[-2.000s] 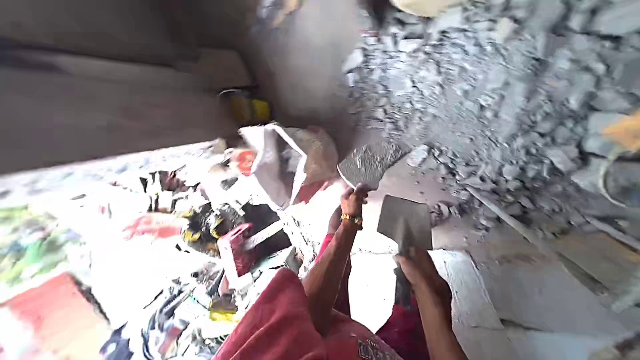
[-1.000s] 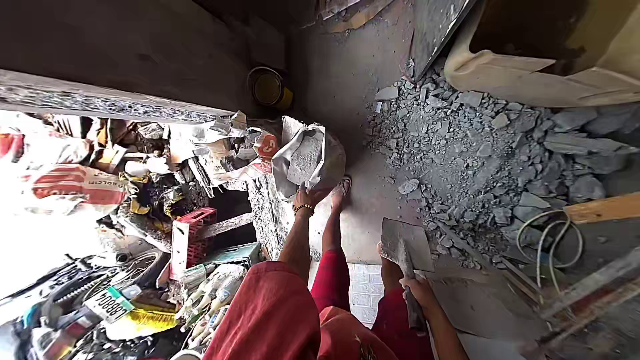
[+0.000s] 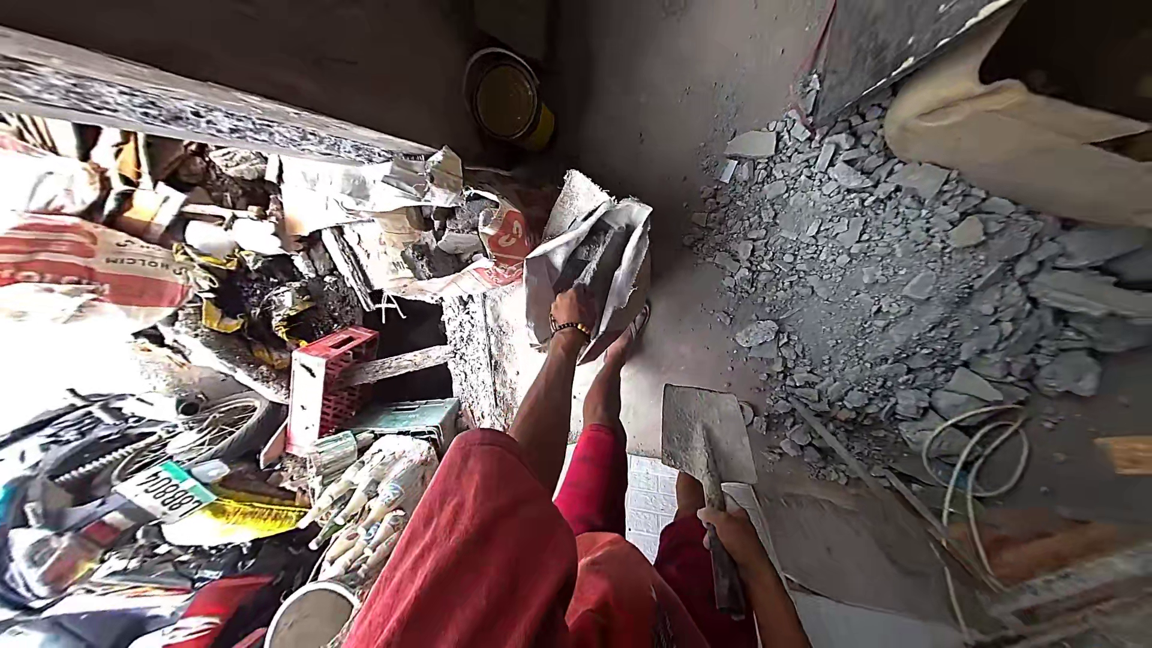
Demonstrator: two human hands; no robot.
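My left hand (image 3: 572, 310), with a beaded bracelet at the wrist, grips the near edge of a whitish woven sack (image 3: 634, 261) that stands on the floor with its mouth partly folded. Grey material shows inside it. In my right hand (image 3: 733, 531) is the handle of a short shovel, its flat, dusty metal blade (image 3: 709, 432) pointing away from me over the floor. Right of the sack and shovel spreads a heap of broken concrete rubble (image 3: 855, 279). The fingertips of my left hand are partly hidden by the sack.
A bucket (image 3: 506, 103) stands beyond the sack. At left lie a red plastic crate (image 3: 326, 387), a bicycle wheel (image 3: 225, 432), bottles (image 3: 378, 504) and printed sacks (image 3: 99, 270). A coiled hose (image 3: 976, 450) lies at right, below a large cream-coloured container (image 3: 999, 135).
Two seconds ago my left hand held a flat grey piece; one second ago it was at the sack without that piece. The sack's mouth, wide one second ago, is now narrower and folded.
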